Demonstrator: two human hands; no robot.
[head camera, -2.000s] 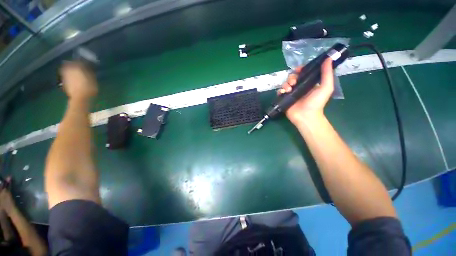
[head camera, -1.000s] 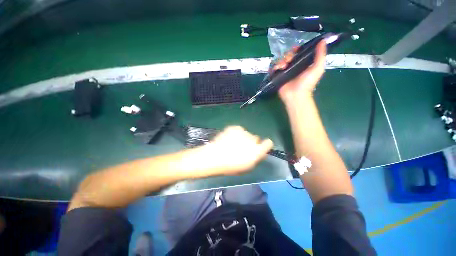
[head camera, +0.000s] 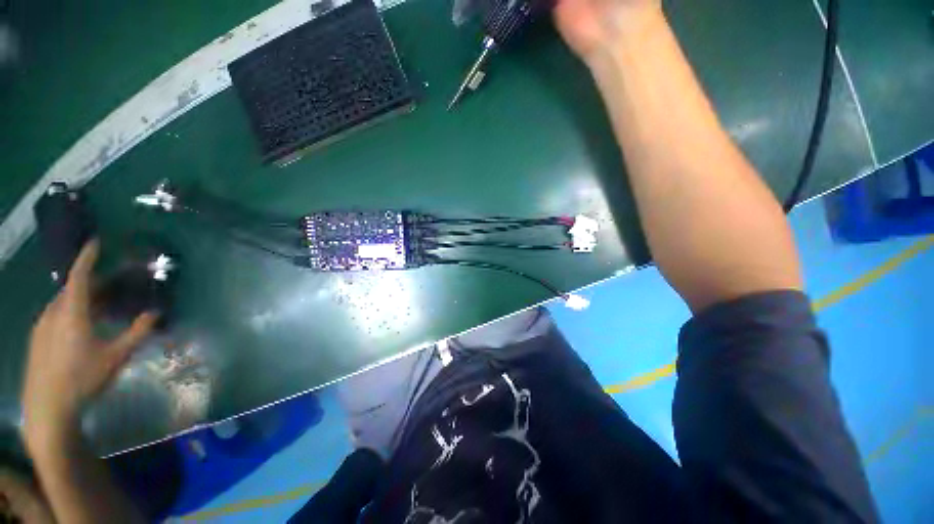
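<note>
A controller box (head camera: 355, 241) lies flat on the green bench in front of me. Its black leads run right to white connectors (head camera: 583, 233) and left to another white plug (head camera: 158, 197). My left hand (head camera: 72, 353) is at the far left, thumb and fingers spread around a blurred black unit (head camera: 133, 292); whether it grips the unit is unclear. My right hand (head camera: 604, 15) is at the top edge, partly cut off, holding the black screwdriver (head camera: 504, 18). Its silver bit (head camera: 468, 84) points down-left, above the bench and right of the black screw tray (head camera: 323, 82).
Another black unit (head camera: 64, 227) lies at the far left, near the white strip (head camera: 123, 123). The thick power cord (head camera: 819, 102) hangs at the right. Blue crates (head camera: 886, 210) are below the bench edge, on the right and lower left. Part of a person shows at the lower left corner.
My left hand has released the controller box and moved left to the black unit. The box now lies flat with leads spread. The view has shifted closer; my right hand still holds the screwdriver.
</note>
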